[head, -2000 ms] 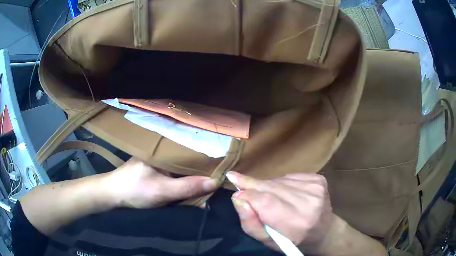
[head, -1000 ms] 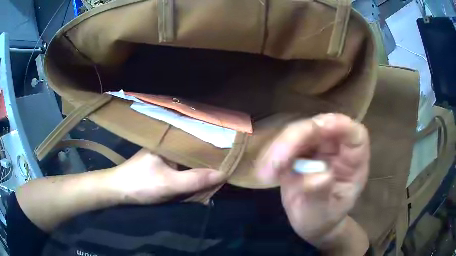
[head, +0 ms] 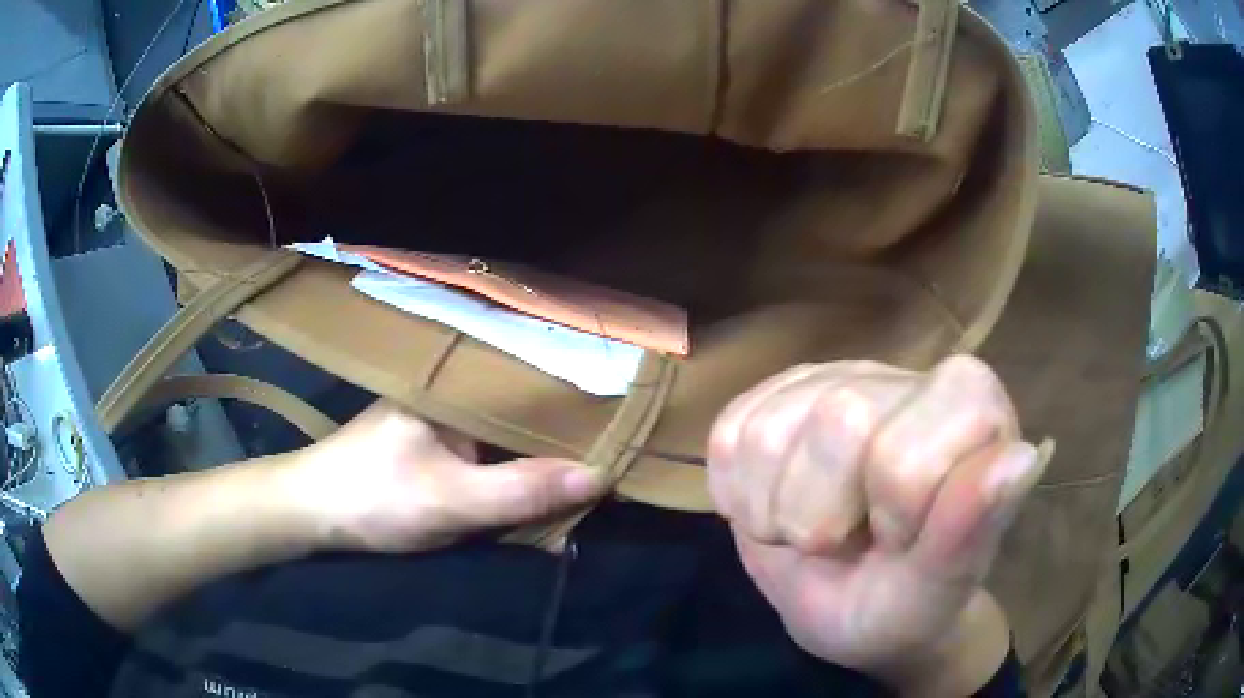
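Note:
A large tan tote bag [head: 832,68] lies open before me, its dark inside facing up. My left hand [head: 409,484] pinches the near rim, its thumb on the handle end [head: 634,416]. My right hand [head: 873,505] is a closed fist just right of that spot, in front of the rim. A small pale tip shows by its thumb; the white-handled tool seen earlier is otherwise hidden in the fist. A fine dark line, perhaps thread, runs from the handle end toward the fist. An orange piece [head: 600,314] with a small ring and a white sheet [head: 512,334] show inside the bag.
Another tan bag [head: 1091,314] lies at the right, with straps at its far side. A black flat device [head: 1198,164] is at the upper right. A pale curved edge [head: 62,368] and cables are at the left. Dark clothing [head: 409,614] lies below the bag.
My right hand has moved right, away from the handle end, and closed into a fist; the tool's white handle no longer shows. My left hand keeps its pinch. The bag has shifted slightly right and up.

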